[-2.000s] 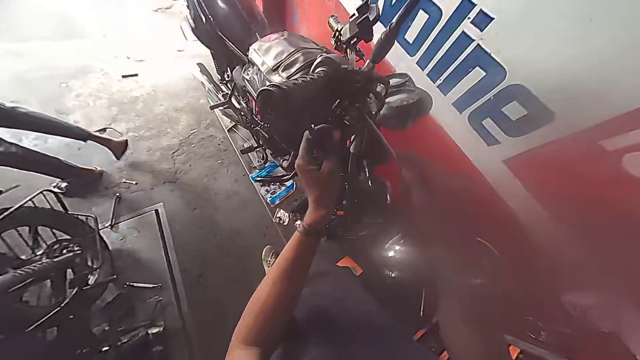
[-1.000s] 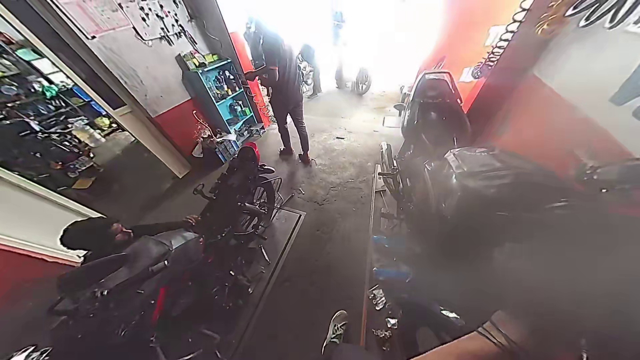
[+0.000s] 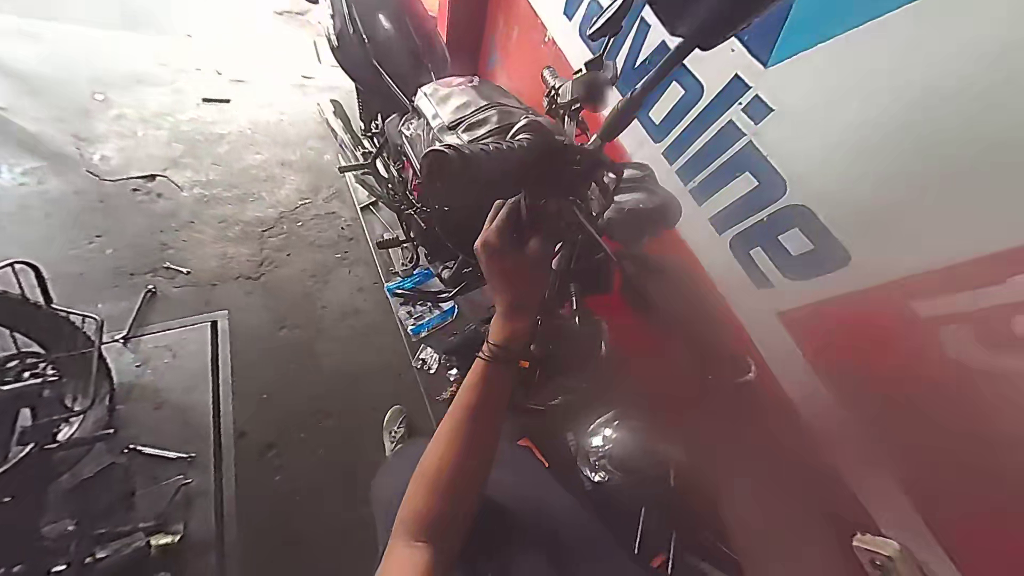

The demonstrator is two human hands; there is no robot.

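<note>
My left hand [image 3: 516, 260], with dark bands at the wrist, reaches up from the bottom centre to the front of a black motorcycle [image 3: 472, 112]. Its fingers are bent among dark parts below the fuel tank and beside the handlebar area. The fingertips are lost in shadow, so whether they hold a part cannot be told. A handlebar grip [image 3: 550, 78] and a mirror stalk [image 3: 640, 96] rise beyond the hand. Lower down, a shiny rounded part [image 3: 600, 448] lies right of my leg. My right hand is not visible.
Blue-edged packets [image 3: 432, 320] and crumpled foil-like scraps [image 3: 426, 358] lie beside the motorcycle. A painted wall [image 3: 880, 192] stands close on the right. At left are another motorcycle's wheel [image 3: 80, 344], a wrench [image 3: 142, 308] and other tools on a framed floor plate [image 3: 222, 400].
The view has swung down from the wider workshop to the motorcycle's front. My left hand, largely out of view one second ago, shows again at the dark parts, near where it was two seconds ago.
</note>
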